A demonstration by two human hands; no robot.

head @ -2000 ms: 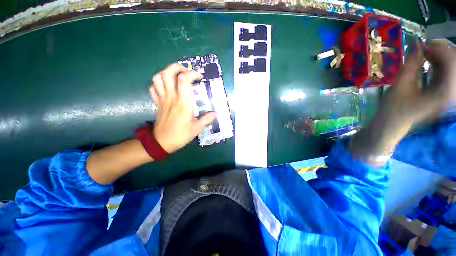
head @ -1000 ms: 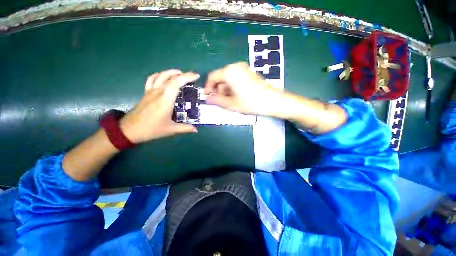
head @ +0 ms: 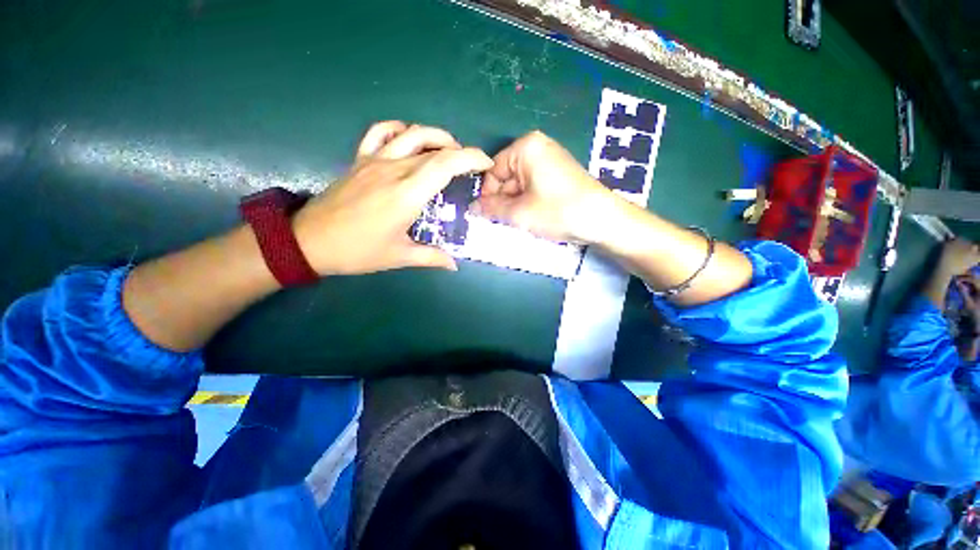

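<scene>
A phone mid-frame (head: 516, 247) lies slanted on the dark-green bench, its dark circuitry end towards the left, its silver-white end over the release liner strip. My left hand (head: 382, 204) grips the circuitry end between thumb and fingers. My right hand (head: 543, 188) has its fingertips pinched at the frame's upper edge, close to the left fingertips; whether it holds a small part is hidden. The liner strip (head: 593, 322) has several black die-cut stickers (head: 627, 147) at its top and is blank white lower down.
The red parts bin (head: 849, 215) with tan-gold pieces stands at the right, one piece outside its left side. The worn ledge (head: 688, 75) runs diagonally behind. Phone frames (head: 804, 22) lie on the green belt beyond. Another person's blue sleeve (head: 924, 360) and hand are at far right.
From the bin side, my right hand has come to the frame, which was turned from upright to sideways and now slants. The view has rotated, showing more of the right side.
</scene>
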